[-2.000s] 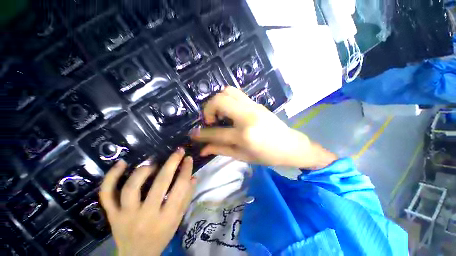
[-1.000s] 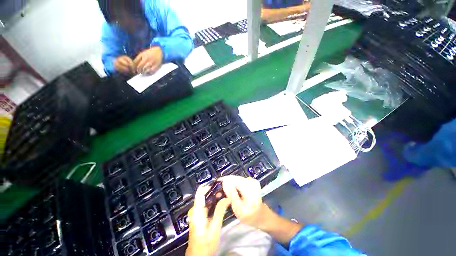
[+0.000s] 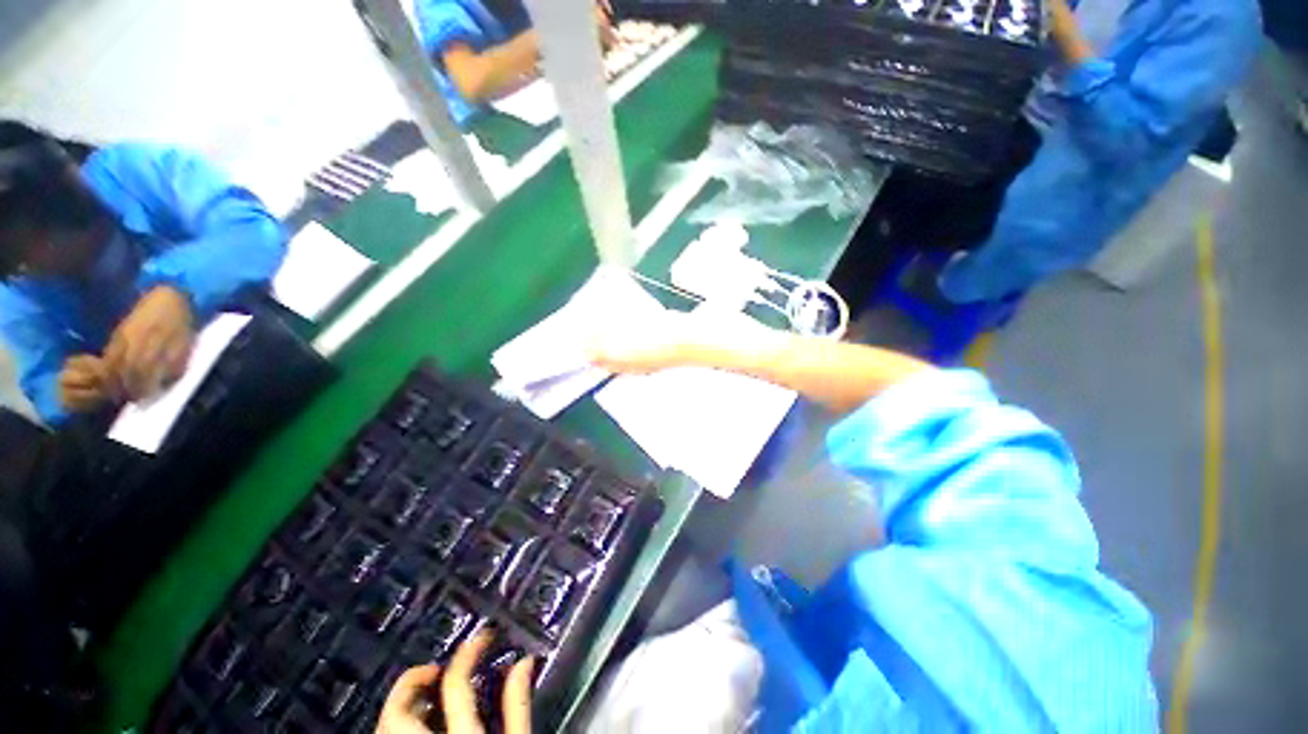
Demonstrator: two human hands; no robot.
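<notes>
The black blister tray [image 3: 337, 538], with dark glossy parts in its square pockets, lies on the green bench. My left hand [image 3: 456, 694] is at the tray's near edge, cut off by the bottom of the frame. Its fingers are bent over a dark glossy part or pocket; whether it grips anything is unclear. My right arm reaches across to the white sheets. My right hand [image 3: 646, 349] is over the farther pile [image 3: 574, 333], its fingers washed out against the white. The nearer white sheet [image 3: 703, 430] lies partly under my right forearm.
A white block [image 3: 713, 261] with coiled cable and a crumpled clear bag [image 3: 775, 172] lie beyond the sheets. Stacked black trays [image 3: 889, 93] stand at the back. A pale post [image 3: 585, 144] rises from the bench. People in blue smocks are at left, top and right.
The view has swung right. My right hand has left my left hand and the dark part they held together, and has moved out to the white sheets. My left hand is now at the tray's edge.
</notes>
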